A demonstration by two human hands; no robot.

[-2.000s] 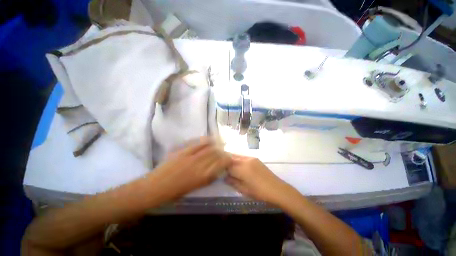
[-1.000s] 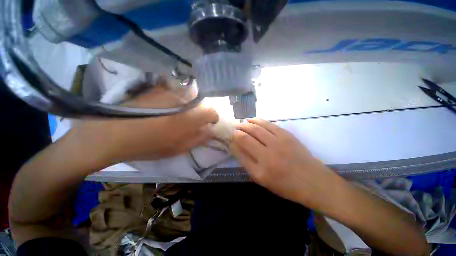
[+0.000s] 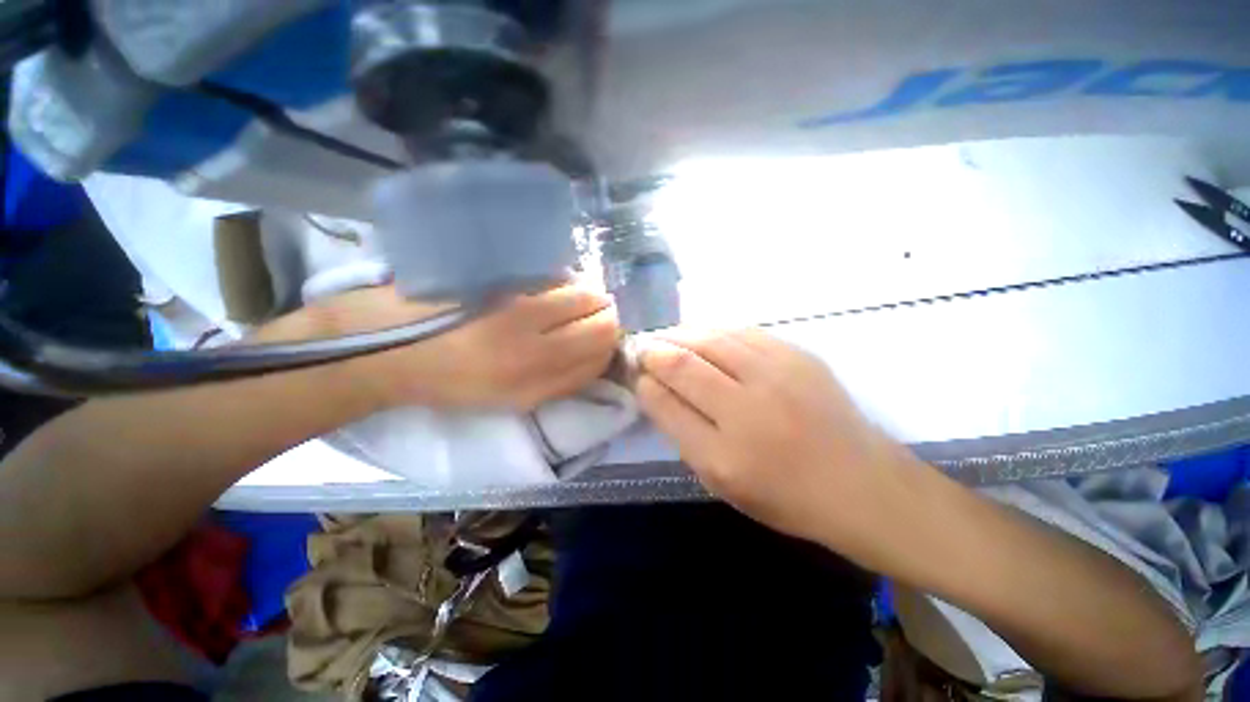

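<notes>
The white machine head (image 3: 740, 82) with blue lettering fills the top of the view. Pale lining fabric (image 3: 452, 442) lies bunched on the table left of the needle area, partly under my left forearm. My left hand (image 3: 528, 343) presses on the fabric just left of the presser foot area, its fingers bent. My right hand (image 3: 747, 412) pinches the fabric edge with its fingertips just in front of the metal foot part (image 3: 644, 291). The fingertips of both hands nearly meet. The needle tip is lost in glare.
Black thread snips (image 3: 1217, 213) lie at the far right. A dark seam line crosses the white bed (image 3: 960, 329). A grey strip edges the table (image 3: 1083, 446). Brown fabric (image 3: 363, 583) hangs below left, grey-white pieces (image 3: 1138, 528) below right. A curved metal guard (image 3: 261, 359) crosses my left forearm.
The view has moved from above the whole machine to close over the needle area. Since one second ago, the head appears further left, and both hands remain at the fabric by the foot.
</notes>
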